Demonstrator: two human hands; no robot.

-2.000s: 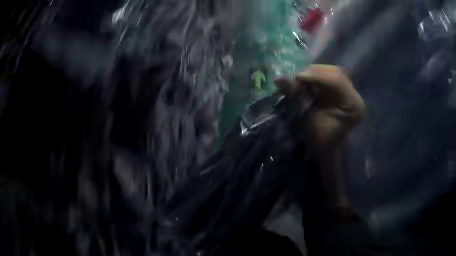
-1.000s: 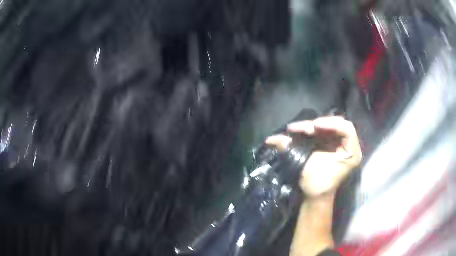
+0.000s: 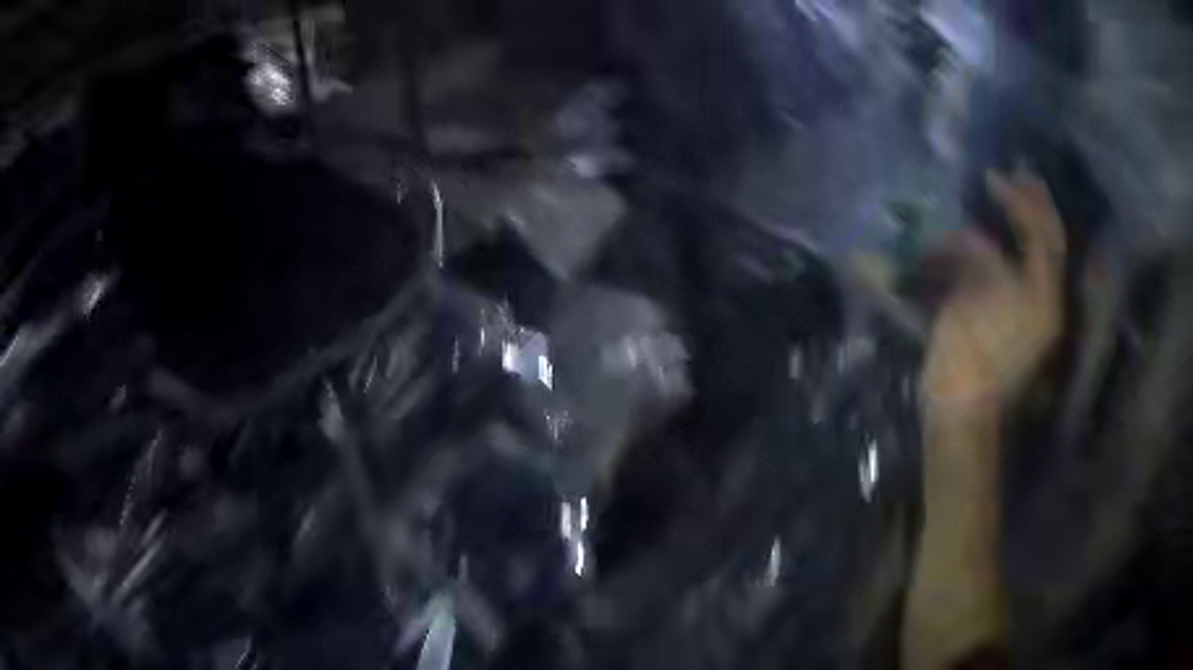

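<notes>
Dark poly-bagged garments [image 3: 733,484] fill the lower middle of the view, with sharp white glints on the clear film. My right hand [image 3: 1001,301] is raised at the right, blurred, with the forearm coming up from the bottom edge. Its fingers point up and look spread. Dark and bluish shiny film lies behind and beside it; whether the fingers touch or grip any of it cannot be told. My left hand is not in view.
More dark bagged bulk with pale folds [image 3: 144,524] lies at the lower left. A black rounded shape [image 3: 262,262] is at the upper left. A flat grey patch [image 3: 615,353] shows in the middle. Bluish crinkled film [image 3: 850,144] is at the upper right. The picture is dim and blurred.
My right hand has moved right and slightly up, and its curled fingers now point upward. The red and white bagged items at the right and the green floor strip have left the view.
</notes>
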